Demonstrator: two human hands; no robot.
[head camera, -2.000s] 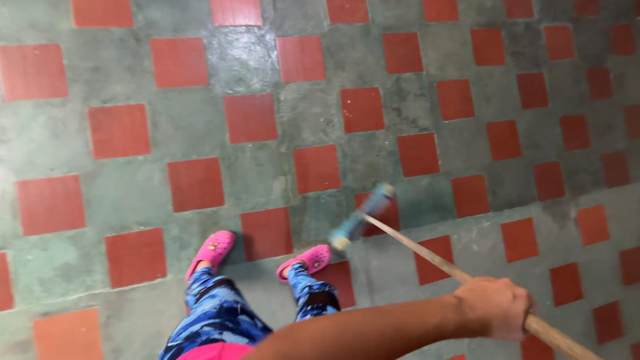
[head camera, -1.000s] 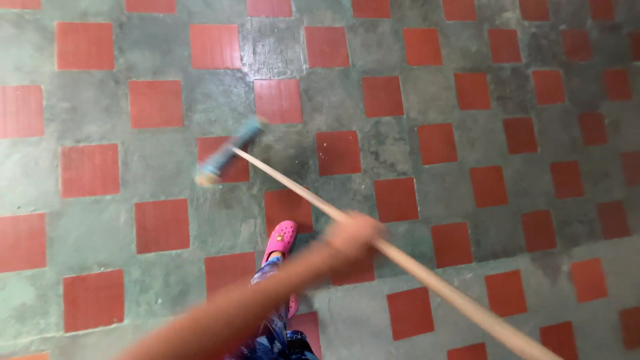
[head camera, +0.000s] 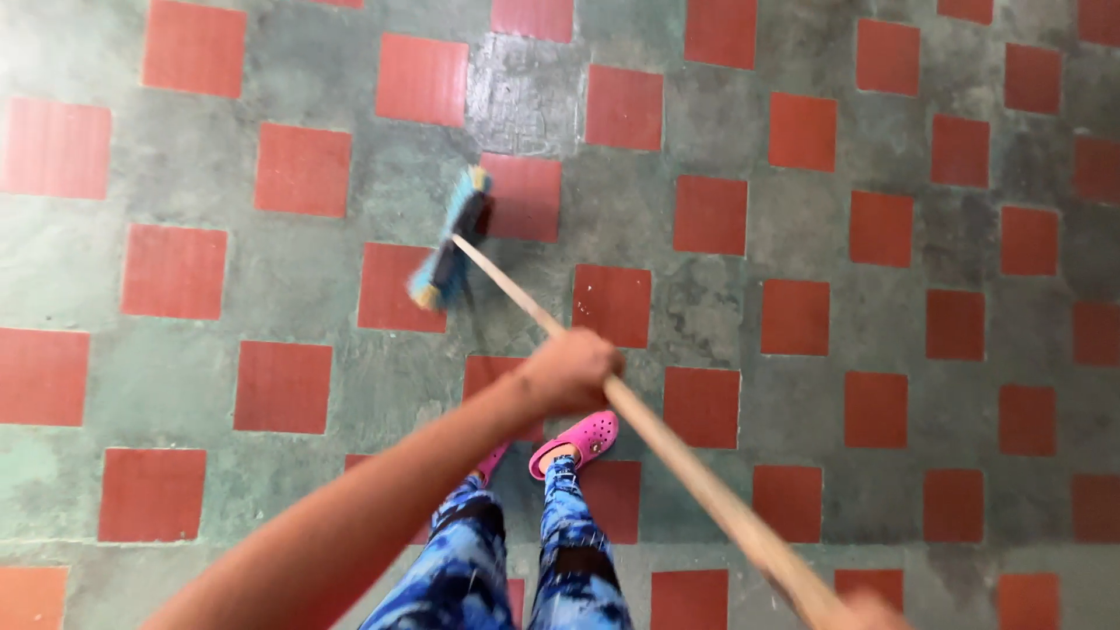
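A push broom with blue and yellow bristles and a dark head (head camera: 451, 236) is over the tiled floor, left of centre, slightly blurred. Its wooden handle (head camera: 691, 468) slants from the head down to the lower right. My left hand (head camera: 573, 372) is closed around the handle near the middle of the view, its forearm coming from the lower left. At the bottom edge, my right hand (head camera: 866, 612) is partly seen at the upper end of the handle; its fingers are mostly cut off by the frame.
The floor (head camera: 289, 280) has red square tiles set in grey-green ones. My feet, in pink clogs (head camera: 591, 437), stand below the broom head, one largely hidden behind my left forearm. Small white specks lie on a red tile (head camera: 612, 306) right of the handle.
The view has shifted over the floor. The broom head stands farther ahead of my feet than two seconds ago. My right hand has come into view at the bottom edge.
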